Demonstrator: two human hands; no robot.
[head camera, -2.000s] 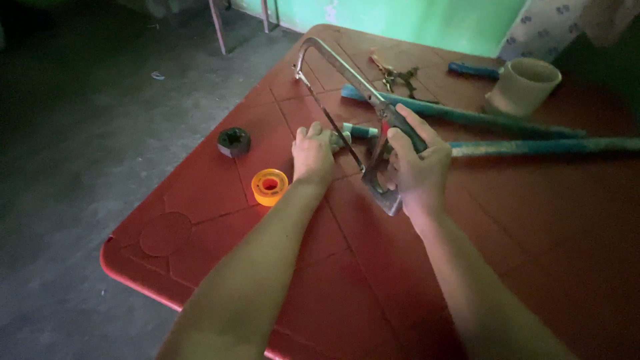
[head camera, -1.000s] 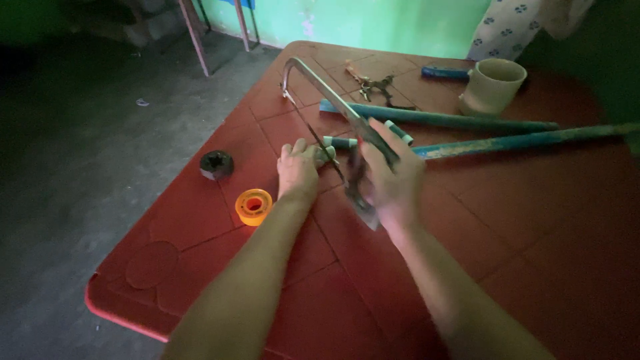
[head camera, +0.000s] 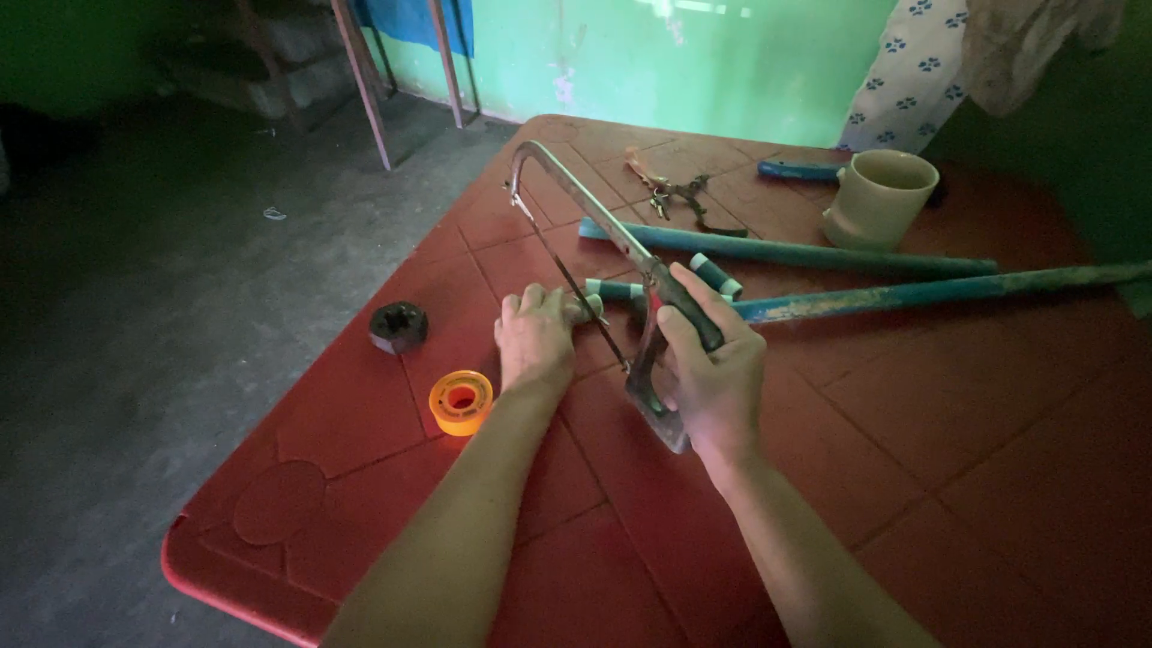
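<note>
My right hand (head camera: 720, 369) grips the handle of a hacksaw (head camera: 585, 193), whose frame slants up and to the left. The saw's blade runs down beside the light end of a short pipe piece (head camera: 589, 309), which my left hand (head camera: 538, 337) holds down on the red table (head camera: 342, 531). Whether the blade touches the piece cannot be told. Just beyond are two short pipe pieces with pale ends, one dark piece (head camera: 615, 290) and another (head camera: 715, 275). A yellow-orange tape spool (head camera: 461, 402) lies left of my left wrist, with a black ribbed ring-like part (head camera: 399, 327) farther left.
Two long blue-green pipes, one behind (head camera: 792, 252) and one nearer (head camera: 864, 300), lie across the right side. Behind them are a beige cup-like container (head camera: 882, 200), a blue handle (head camera: 799, 171) and a bunch of keys (head camera: 661, 200). A green wall (head camera: 666, 81) stands beyond the table.
Both hands keep their holds, my right on the hacksaw and my left on the pipe piece. The view has shifted slightly; no other plain change shows.
</note>
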